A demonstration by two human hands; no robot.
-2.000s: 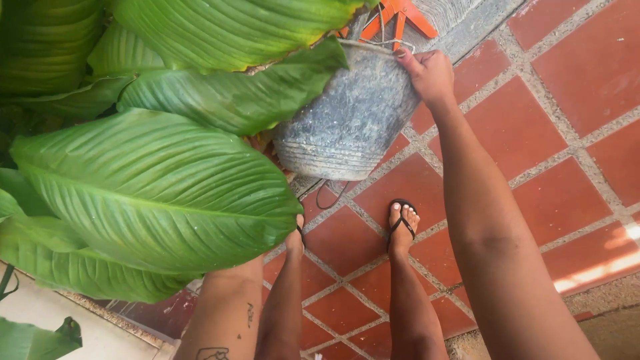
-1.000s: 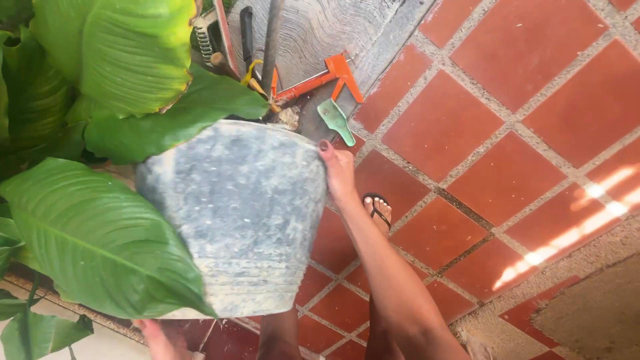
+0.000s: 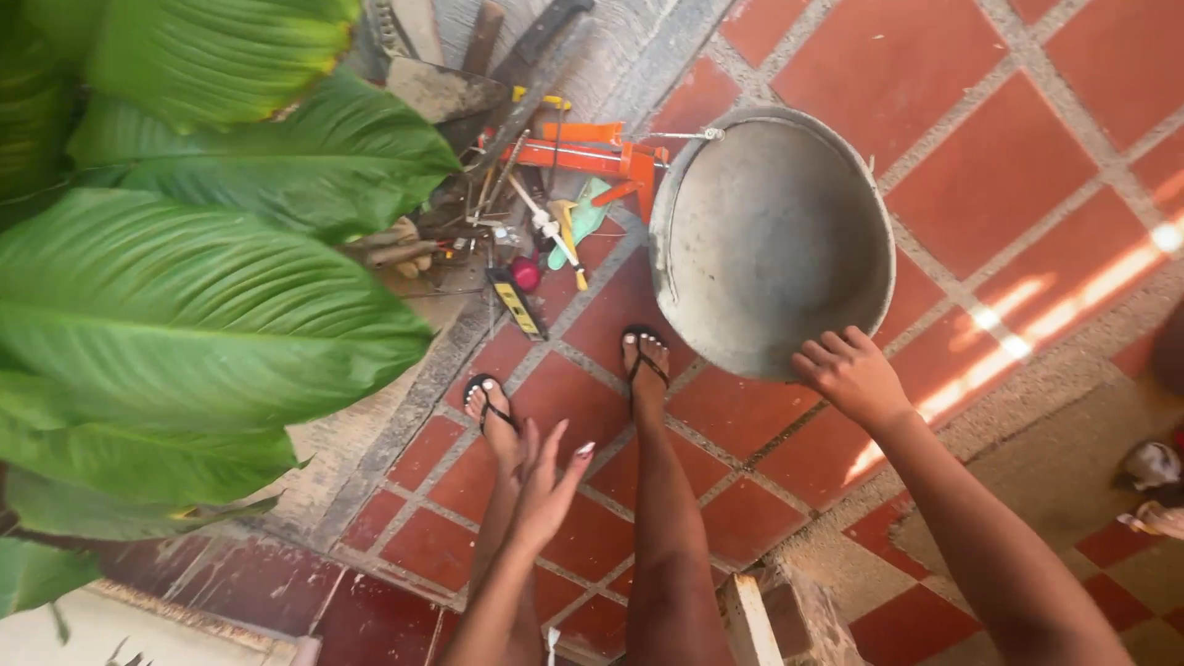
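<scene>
My right hand (image 3: 856, 379) grips the near rim of a worn grey bucket (image 3: 772, 240), whose open mouth faces up and whose inside looks bare. My left hand (image 3: 546, 481) is in the air above my left foot, fingers spread, holding nothing. Left of the bucket lies a pile of tools: an orange caulking gun (image 3: 592, 159), a small yellow and black spirit level (image 3: 516, 303), a pale green scraper-like piece (image 3: 583, 222), a trowel-like metal blade (image 3: 444, 91) and a dark-handled tool (image 3: 550, 28). A round magenta object (image 3: 525, 274) sits beside the level.
Large green plant leaves (image 3: 203, 305) cover the left side. My feet in black flip-flops (image 3: 647, 356) stand on red floor tiles (image 3: 888, 74) between the pile and the bucket. A whitish post-like edge (image 3: 751, 620) rises at bottom centre. Assorted things lie at the far right edge.
The bucket has moved right, off the place by the tools, and now shows its open mouth instead of its side. More of the tool pile is visible. My left hand is off the bucket.
</scene>
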